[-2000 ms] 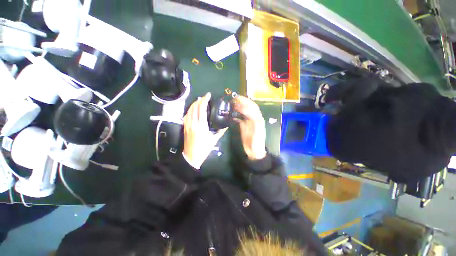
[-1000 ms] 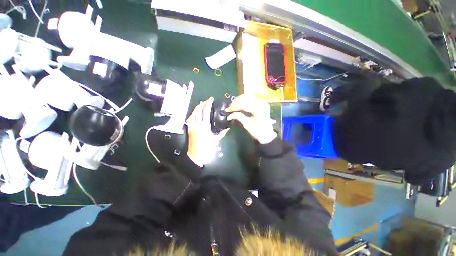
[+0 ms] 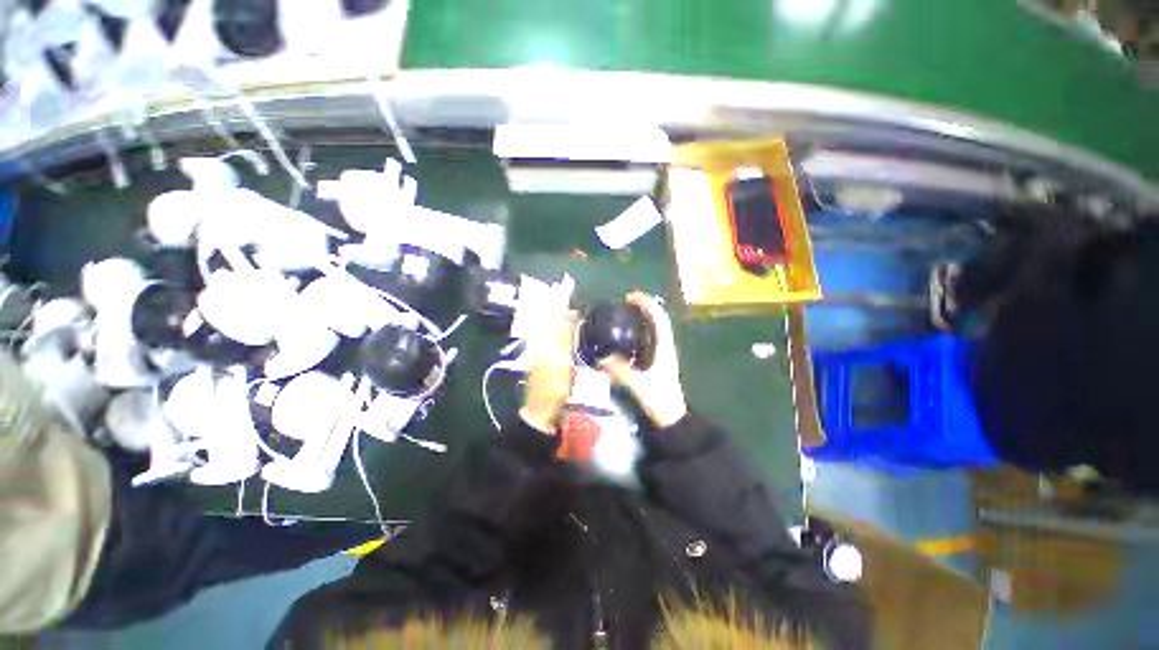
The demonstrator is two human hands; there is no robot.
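A glossy black camera ball head (image 3: 613, 333) is held between my two hands over the green bench mat. My left hand (image 3: 549, 362) is on its left side and my right hand (image 3: 656, 362) wraps its right side. A white and red blurred thing (image 3: 582, 432) shows just below the ball, between my wrists; I cannot tell what it is. A white camera with a black head (image 3: 496, 292) lies on the mat just left of my left hand. Its cable curves down beside my sleeve.
Many white-and-black cameras (image 3: 305, 413) are heaped on the left. A yellow tray (image 3: 697, 254) with a red-edged phone (image 3: 759, 218) and a white slip (image 3: 629, 222) are at the back. The green conveyor (image 3: 763, 45) lies beyond. A blue stool (image 3: 890, 400) and dark-clothed person (image 3: 1074, 343) are right.
The view has swung up and left, showing more of the conveyor and another person's sleeve at the left. The ball stays in my hands, now rounder side up. The white and red thing has appeared below it.
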